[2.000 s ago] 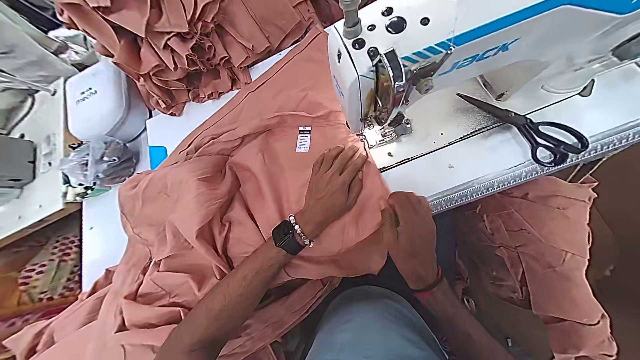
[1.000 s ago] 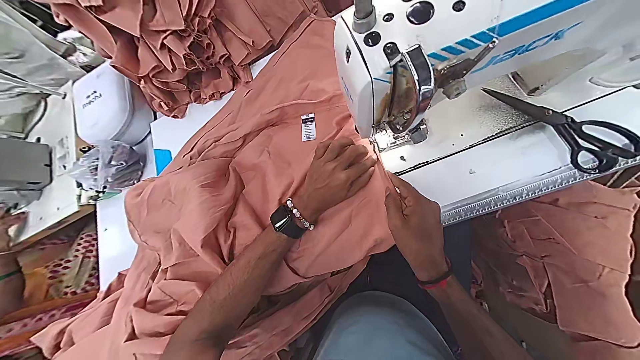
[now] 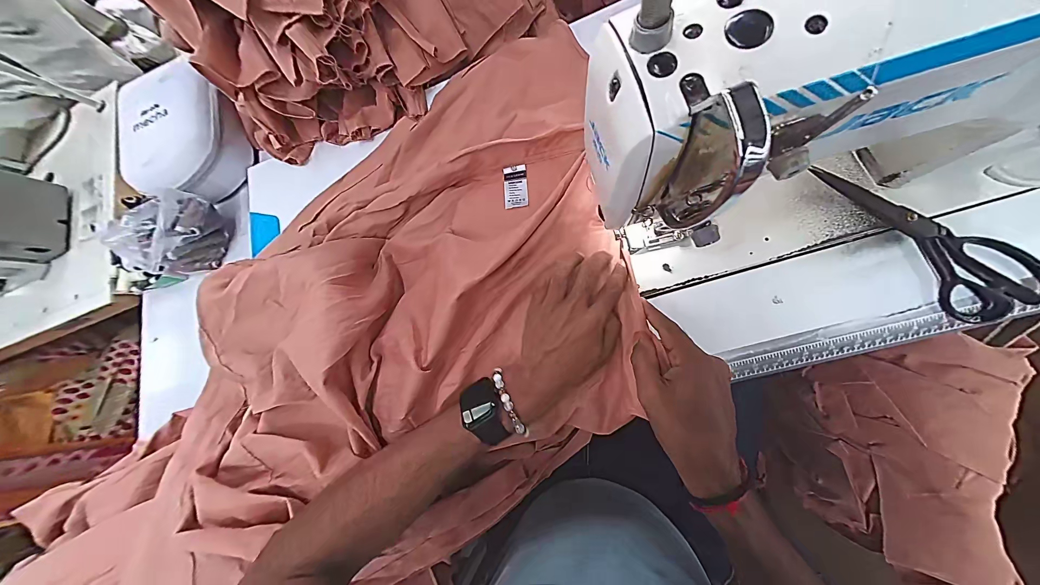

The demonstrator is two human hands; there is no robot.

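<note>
A salmon-pink cloth garment [image 3: 325, 325] with a small sewn-in label [image 3: 515, 187] spreads over the table, its right edge at the lit presser foot [image 3: 650, 234] of a white Jack sewing machine [image 3: 780, 73]. My left hand [image 3: 573, 325], wearing a watch and a bead bracelet on its wrist, lies flat on the cloth just below the foot, fingers slightly apart. Close by on the right, my right hand [image 3: 686, 390] pinches the garment's edge between thumb and fingers. The needle tip is too small to make out.
Black-handled scissors [image 3: 934, 236] lie on the machine bed, right of the foot. Gathered pink cloth [image 3: 325, 65] is heaped behind. A white case [image 3: 175, 130] and a clear plastic bag [image 3: 175, 236] stand at left. More pink cloth [image 3: 934, 455] hangs below the table's right edge.
My right hand has come up to the garment's edge, its thumb and fingers now closed on the cloth. My left hand remains on the cloth. The view has shifted closer to the machine.
</note>
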